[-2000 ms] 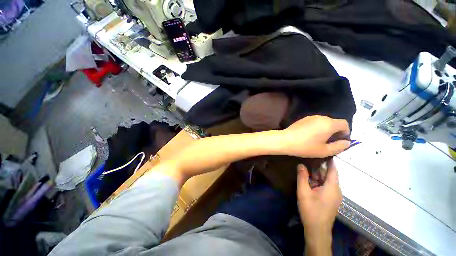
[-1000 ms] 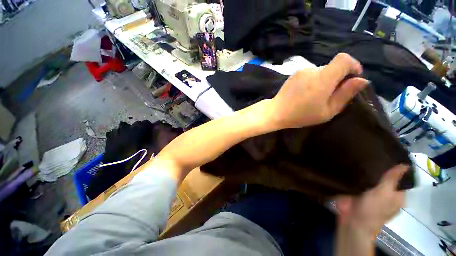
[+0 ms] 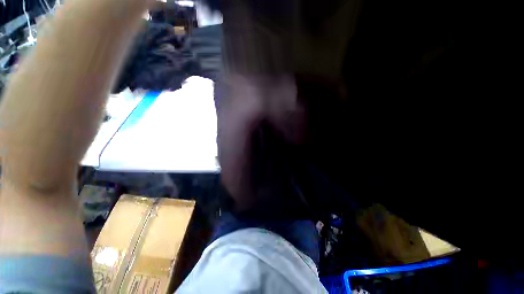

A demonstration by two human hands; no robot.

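Note:
Large black and dark brown cloth (image 3: 413, 103) hangs raised close to the camera and fills the centre and right of the view. A blurred maroon-brown area (image 3: 247, 126) shows on its left part; its detail cannot be made out. My left forearm rises along the left side, blurred, and the hand is cut off by the top edge, so its grip is hidden. My right hand is not seen; the cloth covers that side. The needle and machine head are hidden.
A white table (image 3: 172, 132) with a blue strip shows behind, with dark bunched cloth (image 3: 166, 57) at its back. A taped cardboard box (image 3: 143, 241) stands below left. A blue crate rim (image 3: 396, 267) and more cardboard (image 3: 436, 242) are at the lower right.
The dark cloth has come up close to the camera and covers much of the view. My left arm has swung up and left. The view has turned; the phone and machine heads no longer show.

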